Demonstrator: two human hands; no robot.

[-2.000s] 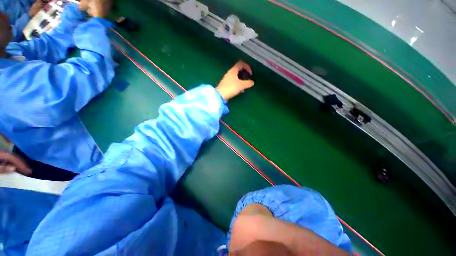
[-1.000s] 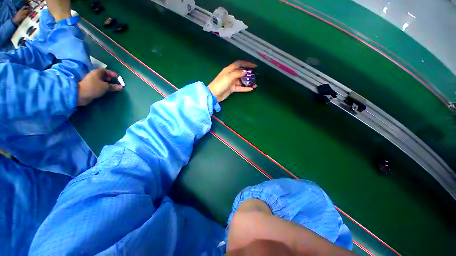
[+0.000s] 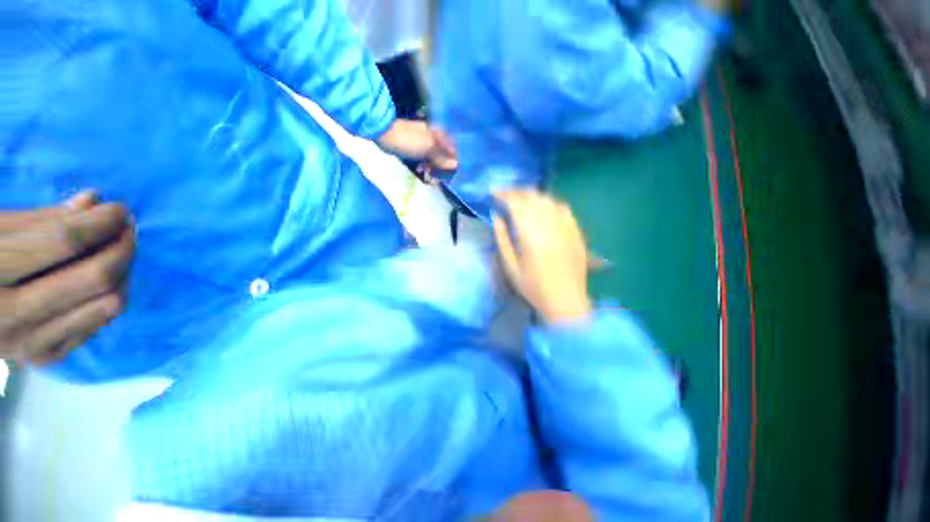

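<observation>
The frame is strongly blurred. A hand that I take as my right hand (image 3: 546,255) is in the middle of the view, above the near bench, with its blue sleeve coming up from the lower right. Its back faces the camera, and I cannot tell whether it holds anything. A pale blurred sleeve, apparently my left one (image 3: 438,285), runs from the lower left and ends beside it. No left hand can be made out there. The round unit is not visible.
A neighbouring worker's blue smock (image 3: 275,173) fills the upper left, with one hand (image 3: 71,270) at the left edge and another (image 3: 423,145) higher up. Another blue sleeve (image 3: 602,71) is at the top. The green belt (image 3: 806,306) and blurred rail (image 3: 867,133) are at right.
The view has swung left, towards the neighbouring workers. The hand that held the round unit over the belt is no longer seen there. The belt and rail have shifted to the right side.
</observation>
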